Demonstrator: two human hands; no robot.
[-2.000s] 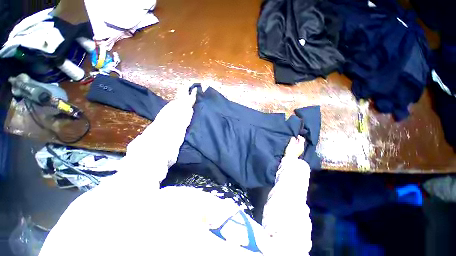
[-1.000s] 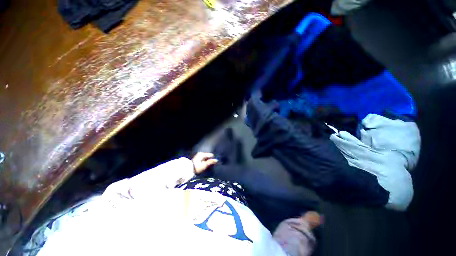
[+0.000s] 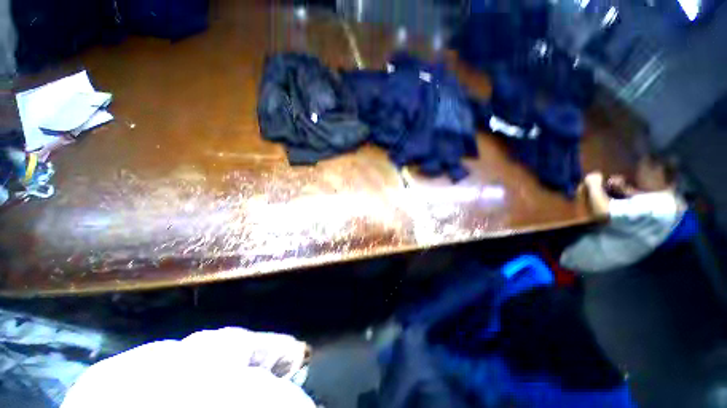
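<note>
My left forearm in a white sleeve is low in the picture. Only a blurred sliver of my left hand shows at the cuff, and its fingers cannot be made out. My right hand is not in view. On the table a crumpled black jacket lies against a heap of navy garments. On the floor at the lower right a bright blue bin has dark garments over it.
Another person's hand rests at the table's right end, near more navy garments. White sheets lie at the left. The table's front edge crosses the view. A light cloth is below it at the left.
Two seconds ago both hands held a dark garment at the table; neither is seen holding it now. The view has turned back up from the floor, and my right hand has left the picture.
</note>
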